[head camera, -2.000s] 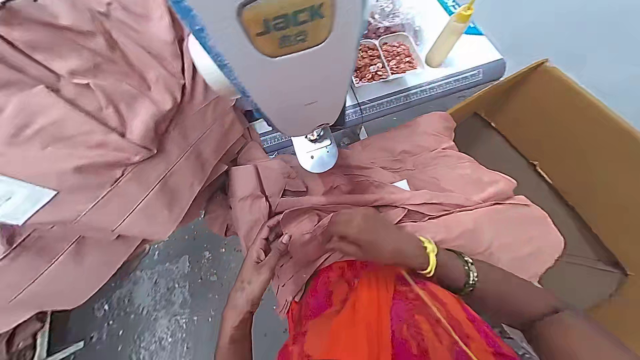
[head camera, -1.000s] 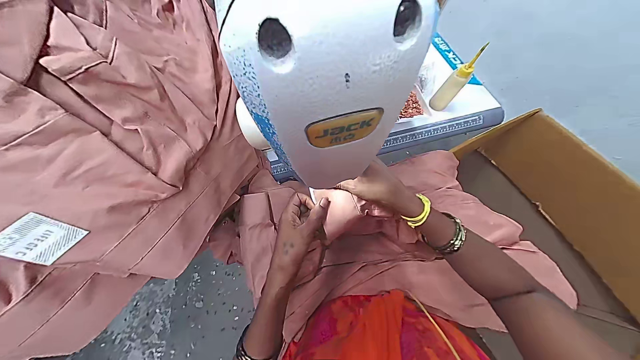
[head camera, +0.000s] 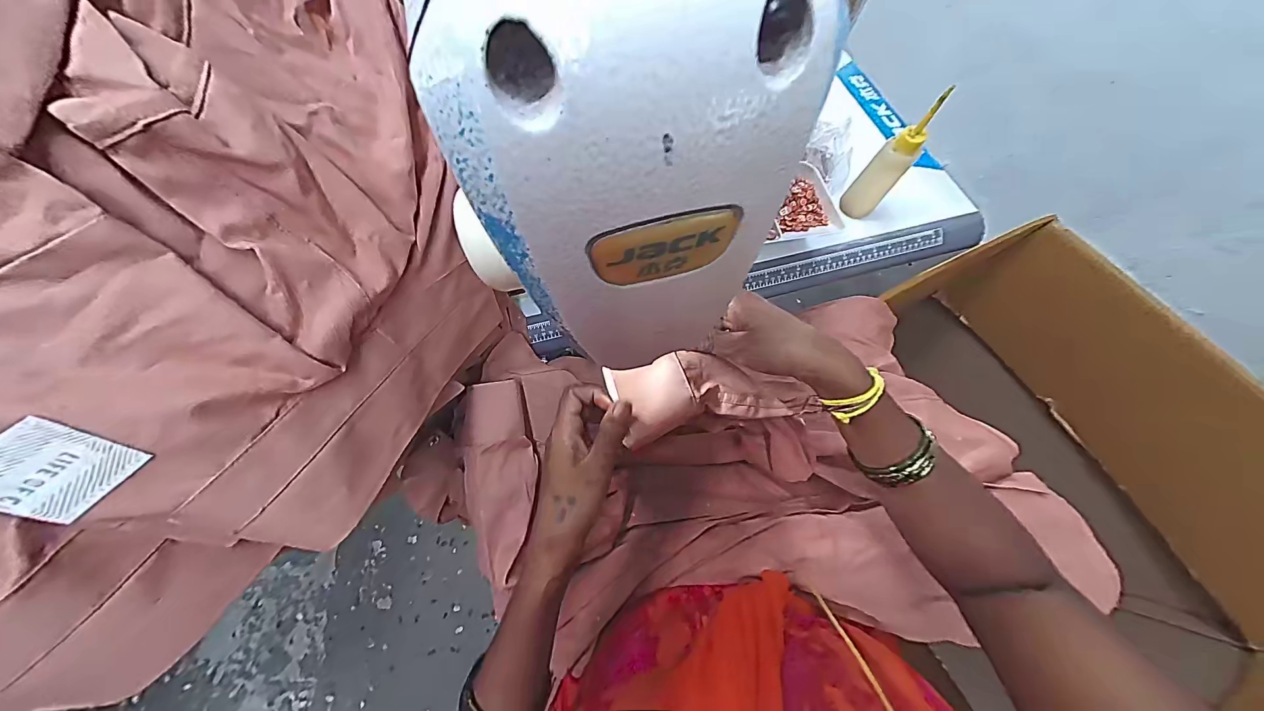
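Right below the white head of a Jack sewing machine (head camera: 632, 168), my left hand (head camera: 583, 464) pinches the edge of a folded part of a pink garment (head camera: 657, 395) between thumb and fingers. My right hand (head camera: 780, 341) grips the same garment part from the other side, close to the machine head, its fingertips partly hidden behind the head. The rest of the garment (head camera: 750, 523) spreads under both forearms and over my lap. The machine's needle and foot are hidden by the head.
A heap of pink garments (head camera: 247, 276), with a printed tag (head camera: 74, 469), lies at left. A cardboard box (head camera: 1136, 365) stands at right. Beyond the machine, its bed (head camera: 869, 242) holds a tray of small reddish buttons (head camera: 802, 205) and a yellow-capped squeeze bottle (head camera: 889, 168).
Two seconds ago both hands were lower on the garment, near my lap; they then moved up to the machine head, holding the folded part. The view has shifted closer to the head.
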